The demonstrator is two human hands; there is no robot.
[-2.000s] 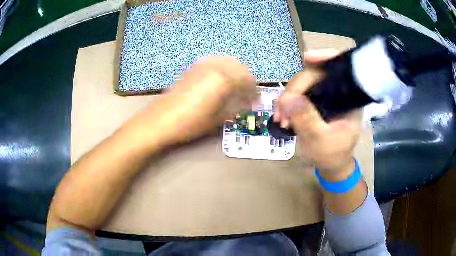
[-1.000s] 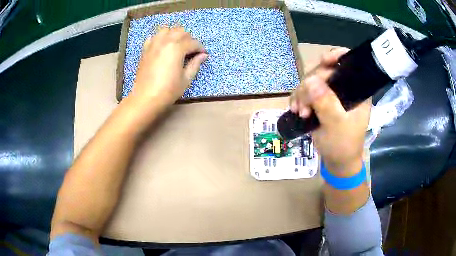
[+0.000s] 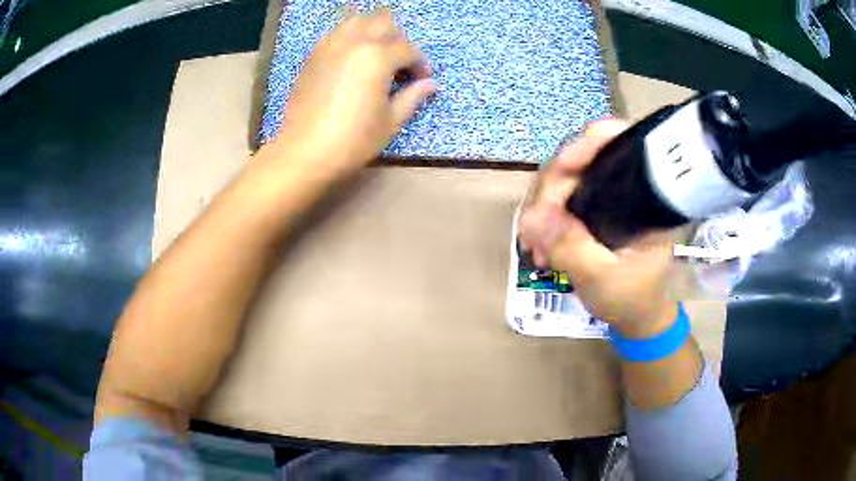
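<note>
My right hand (image 3: 601, 244) is closed around the black electric screwdriver (image 3: 615, 193), which has a white label band and lies tilted over the housing; its tip is hidden. The white housing (image 3: 554, 315) lies open side up on the mat, its right part and top covered by my right hand. Part of the green circuit board (image 3: 535, 278) shows inside, with a yellow part. My left hand (image 3: 352, 89) is over the left part of the screw tray (image 3: 497, 163), fingers curled and the thumb a little apart from them. Any screws in its fingertips are too small to make out.
A tan cardboard mat (image 3: 394, 329) lies under the housing and tray on the dark, shiny bench (image 3: 66, 225). A clear plastic bag with white cord (image 3: 751, 230) is right of my right hand. The pale rail (image 3: 103, 52) and green conveyor (image 3: 47, 23) run beyond.
My left hand has gone from beside the housing to over the tray. My right hand still holds the screwdriver and now covers more of the housing, which sits farther right in the picture.
</note>
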